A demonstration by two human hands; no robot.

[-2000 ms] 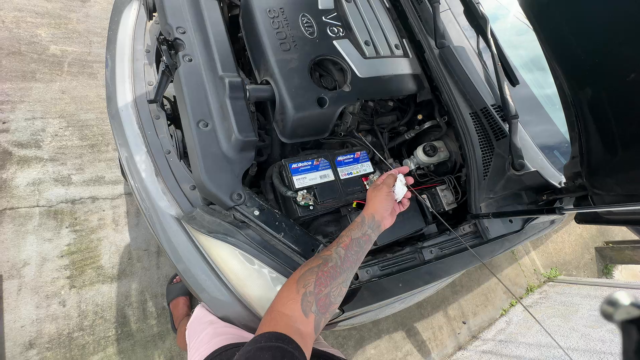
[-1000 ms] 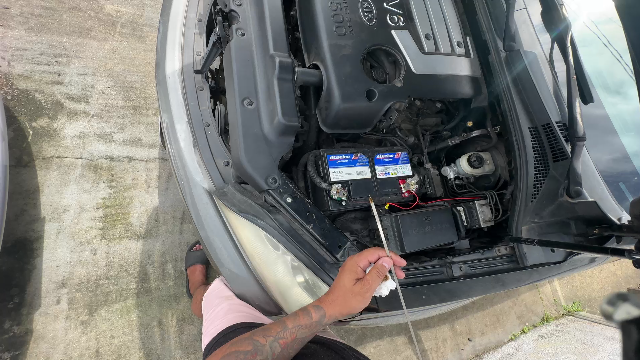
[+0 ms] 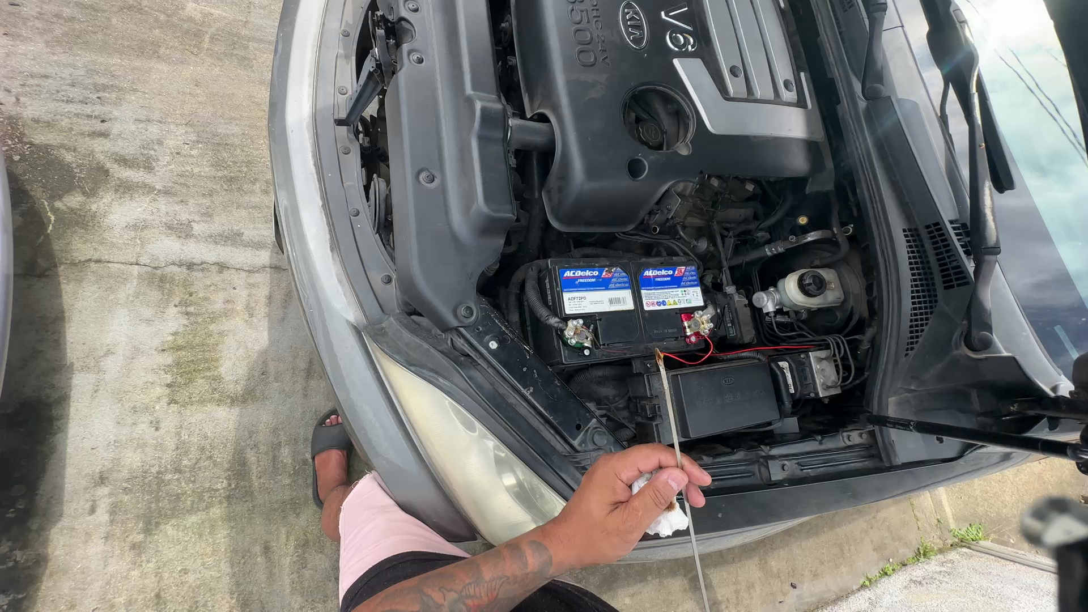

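My left hand (image 3: pixel 625 501) is at the lower middle, below the black fuse box cover. Its thumb and fingers pinch a thin metal dipstick (image 3: pixel 690 535), and a crumpled white wipe (image 3: pixel 667 517) with a small brown stain is held in the same hand. The dipstick's brown-coated tip points up beside the lower edge of the AC Delco car battery (image 3: pixel 595 327), near a thin red wire (image 3: pixel 748 350). Whether the tip touches anything I cannot tell. The dipstick's other end runs out of the bottom of the view. My right hand is out of sight.
The plastic engine cover (image 3: pixel 586 170) lies above the battery, with the brake fluid reservoir (image 3: pixel 807 289) to the right. A hood prop rod (image 3: pixel 960 432) crosses the right side. The headlight (image 3: pixel 467 450) and bumper curve along the left; my sandaled foot (image 3: pixel 330 459) stands on concrete.
Two seconds ago my left hand was over the engine bay near the battery; it has drawn back toward the fender. The dipstick's tip now shows beyond the fingers. The view has shifted.
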